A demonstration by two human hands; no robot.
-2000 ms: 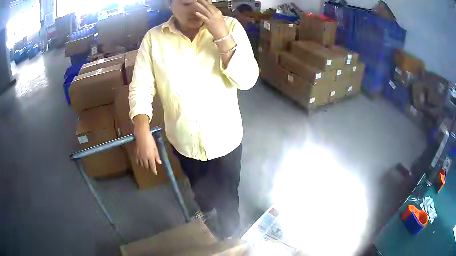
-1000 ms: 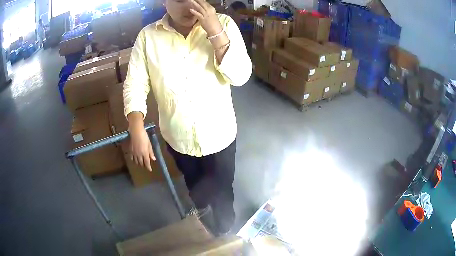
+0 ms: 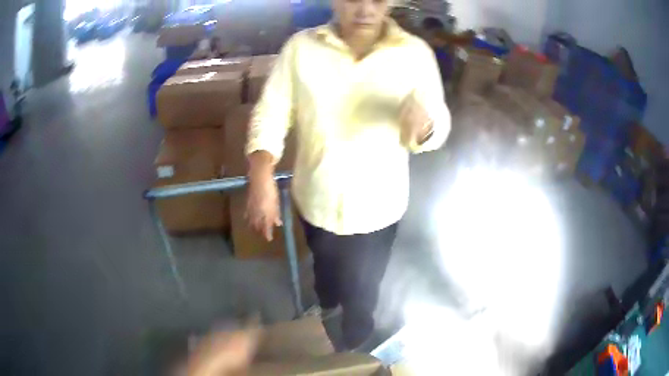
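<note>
An open brown carton (image 3: 297, 344) lies at the bottom centre, cut off by the lower edge. My left hand (image 3: 224, 352) is a blurred shape over the carton's left side. Its fingers and any hold on the carton are unclear. My right hand is not in view. A printed paper sheet (image 3: 392, 346) shows at the carton's right, mostly lost in white glare.
A person in a yellow shirt (image 3: 348, 139) stands ahead, one hand over the trolley handle (image 3: 213, 186). Cartons (image 3: 192, 158) are stacked behind the trolley, others (image 3: 550, 136) back right. An orange and blue tape dispenser (image 3: 612, 360) lies on the green bench (image 3: 587, 367).
The view has swung left, so the scene sits further right. The person's raised hand has dropped from the face to chest height. My blurred left hand has come into view at the bottom.
</note>
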